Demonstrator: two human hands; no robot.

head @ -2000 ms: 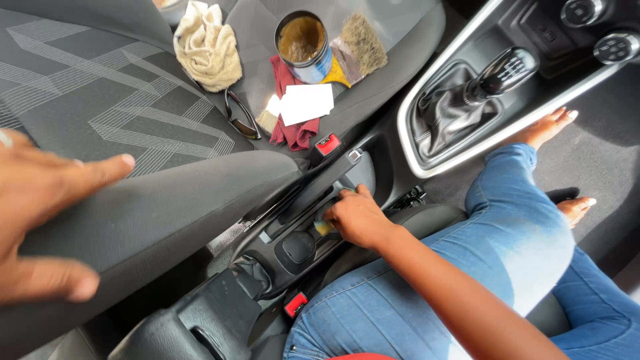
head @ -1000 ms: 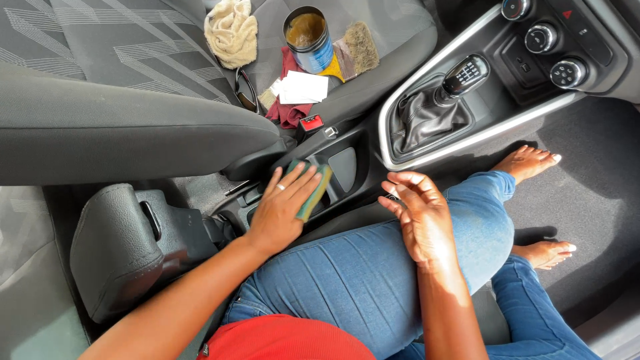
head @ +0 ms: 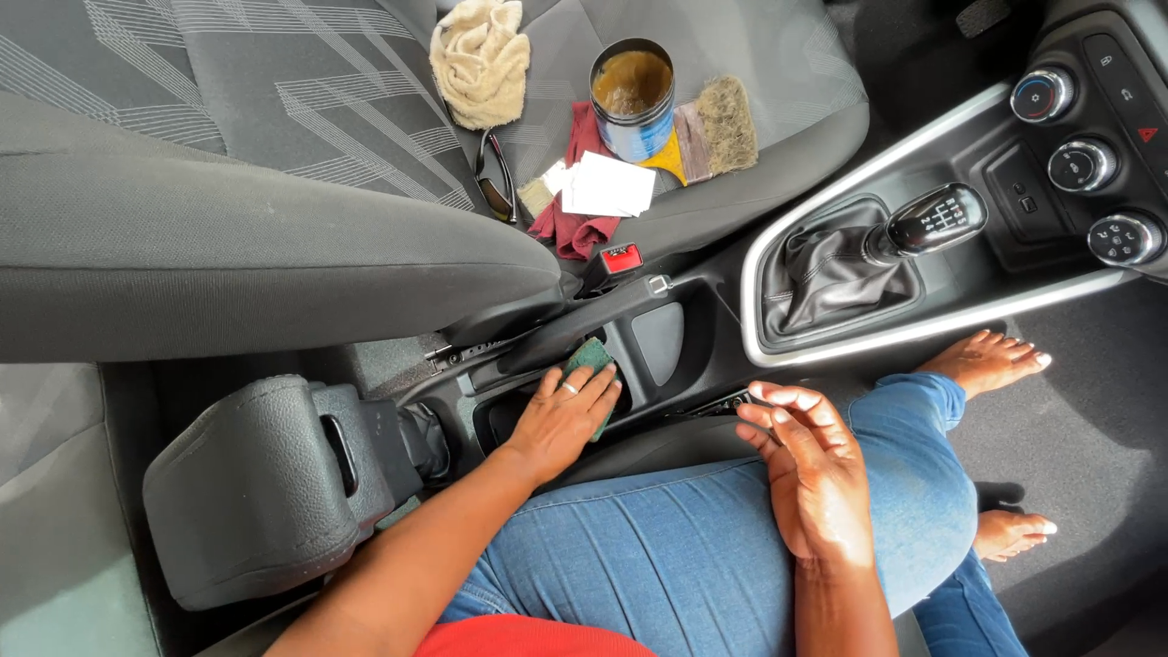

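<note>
My left hand (head: 568, 412), with a ring on it, grips a green sponge (head: 591, 358) at the recessed tray of the centre console (head: 643, 401), beside the handbrake lever (head: 584, 315). The fingers lie over the sponge and hide part of it; its lower end is inside the tray. To the right, my right hand (head: 817, 465) is raised above my jeans, palm turned up and fingers loosely curled, with nothing visible in it.
On the passenger seat are an open tin (head: 632, 100), a wide brush (head: 727, 123), a beige cloth (head: 479, 64), a dark red cloth (head: 584, 239), white cards (head: 609, 185) and sunglasses (head: 495, 178). The gear lever (head: 935, 219) and armrest (head: 251, 493) flank the tray.
Two seconds ago my right hand was at the console with the sponge and my left was raised. A second ago my left hand had the sponge; it is now lower in the tray.
</note>
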